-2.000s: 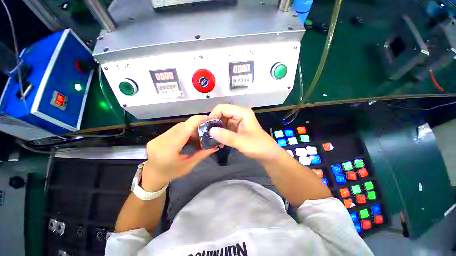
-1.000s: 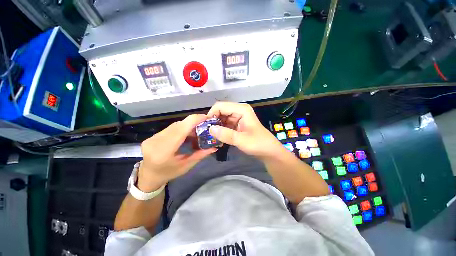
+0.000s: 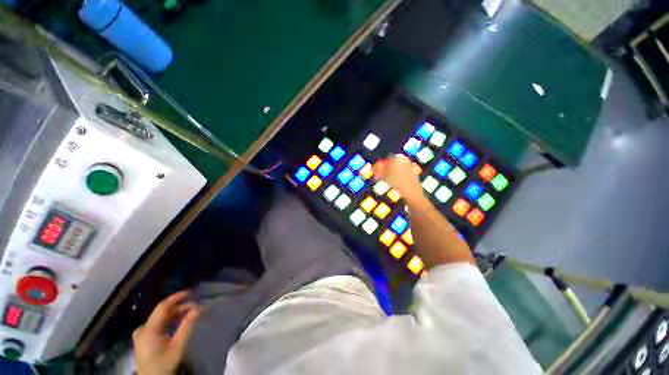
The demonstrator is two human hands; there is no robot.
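The black right tray (image 3: 348, 238) holds many small lit squares in rows, glowing blue, white, orange, red and green. My right hand (image 3: 400, 178) is over the middle of this tray, with its fingertips down among the squares. A red-orange glow shows at the fingertips, but whether the fingers grip a unit is too blurred to tell. My left hand (image 3: 167, 333) is at the lower left near my lap, with fingers curled and thumb apart, and nothing shows in it. It is cut off by the bottom edge.
The bench press's white panel (image 3: 110, 227) stands at the left, with a green button (image 3: 104, 179) and a red emergency stop (image 3: 37, 286). A clear hose crosses the green bench edge. A blue bottle (image 3: 132, 36) lies at upper left. A green panel (image 3: 513, 80) stands beyond the tray.
The view has turned right. My hands, together around a small dark screen unit before, are now apart. My right hand has moved onto the right tray; the unit is no longer clearly seen.
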